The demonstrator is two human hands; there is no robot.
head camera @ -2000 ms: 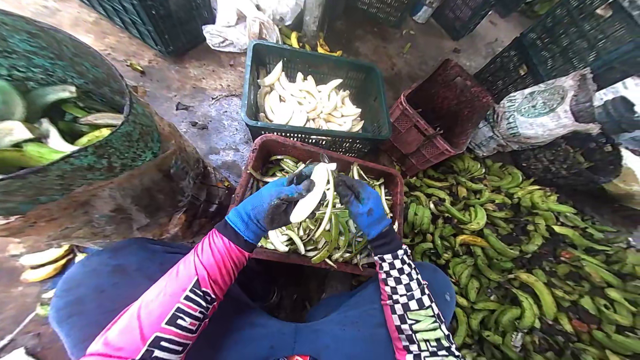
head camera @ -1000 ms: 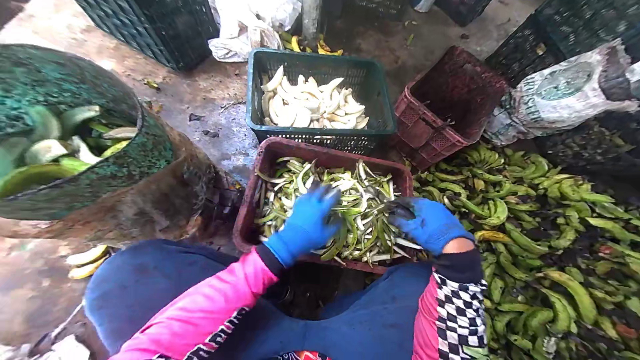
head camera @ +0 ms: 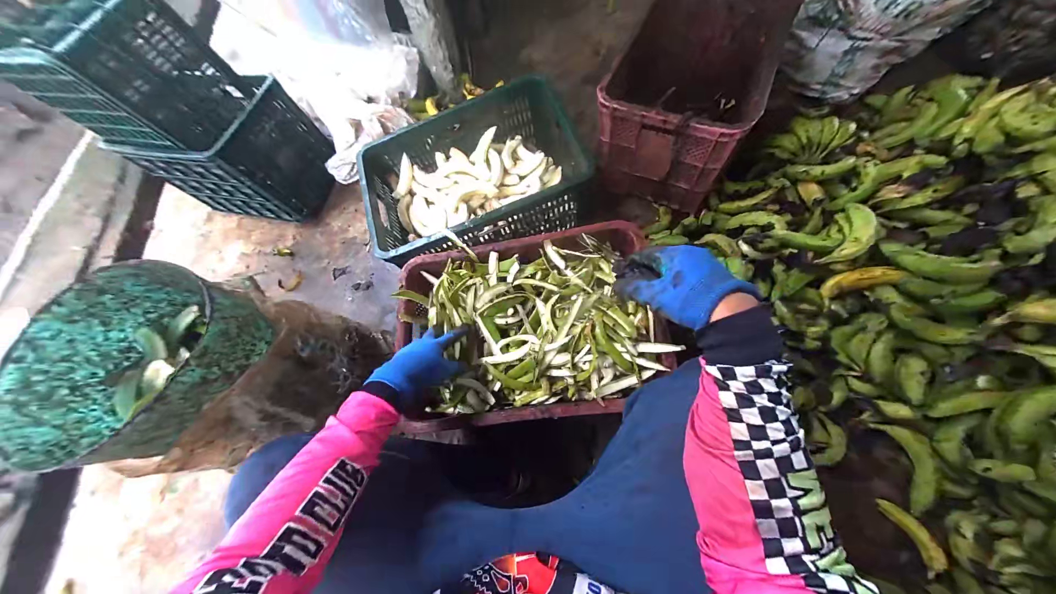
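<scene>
In front of me is a dark red plastic crate (head camera: 528, 411) heaped with green and white plantain peels (head camera: 536, 330). My left hand (head camera: 421, 363), in a blue glove, rests at the crate's left side with its fingers among the peels; nothing shows held in it. Over the right rim is my right hand (head camera: 681, 285), in a blue glove with dark fingers; whether something is in it cannot be told. Behind the peels, touching or close to their crate, stands a green crate (head camera: 487, 227) with peeled plantains (head camera: 470, 181).
Unpeeled green plantains (head camera: 924, 272) cover the ground at right. Behind them lies a sack (head camera: 866, 41), beside a tall red crate (head camera: 660, 148). A green drum (head camera: 91, 355) with peels stands at left, below stacked dark green crates (head camera: 223, 148) and white plastic bags (head camera: 355, 91).
Two seconds ago both hands held a peeled plantain over the crate; it has left them. The hands have moved apart to the crate's two sides. The view has swung.
</scene>
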